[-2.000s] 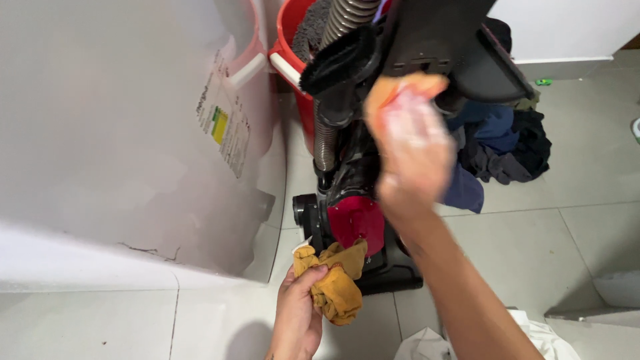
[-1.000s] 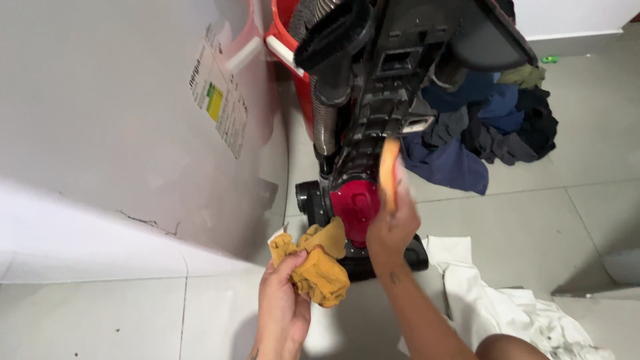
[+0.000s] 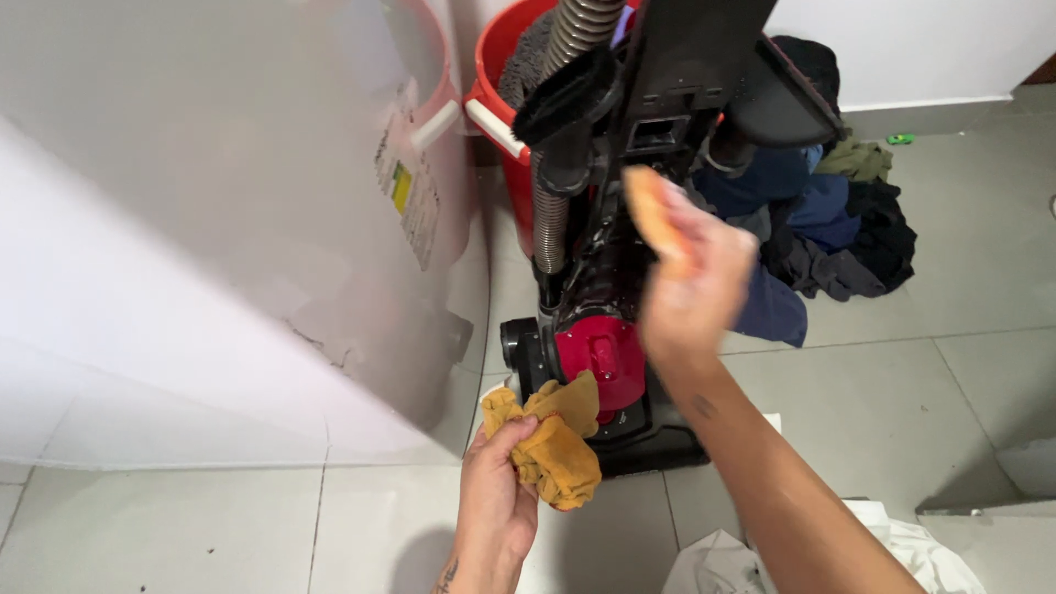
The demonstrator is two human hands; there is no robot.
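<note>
My left hand (image 3: 499, 487) holds a bunched mustard-yellow cloth (image 3: 557, 445) low in front of the vacuum's base. My right hand (image 3: 701, 280), blurred, grips an orange sponge-like piece (image 3: 654, 219) over the right side of the upright vacuum cleaner (image 3: 606, 264); whether it touches the vacuum I cannot tell. The vacuum is black with a red round cover (image 3: 601, 359) near the floor head. On its left side run a grey ribbed hose (image 3: 550, 227) and a black brush attachment (image 3: 569, 99).
A glossy white appliance panel (image 3: 247, 247) bearing a label rises at left. Behind the vacuum stands a red bucket (image 3: 487, 62) with grey fabric. Dark clothes (image 3: 833, 223) lie heaped at right, white cloth (image 3: 891, 544) at bottom right. A small green toy car (image 3: 900, 139) sits near the wall.
My right hand, lower by the red cover a second ago, is now higher along the vacuum with the orange piece. My left hand keeps the yellow cloth near the base.
</note>
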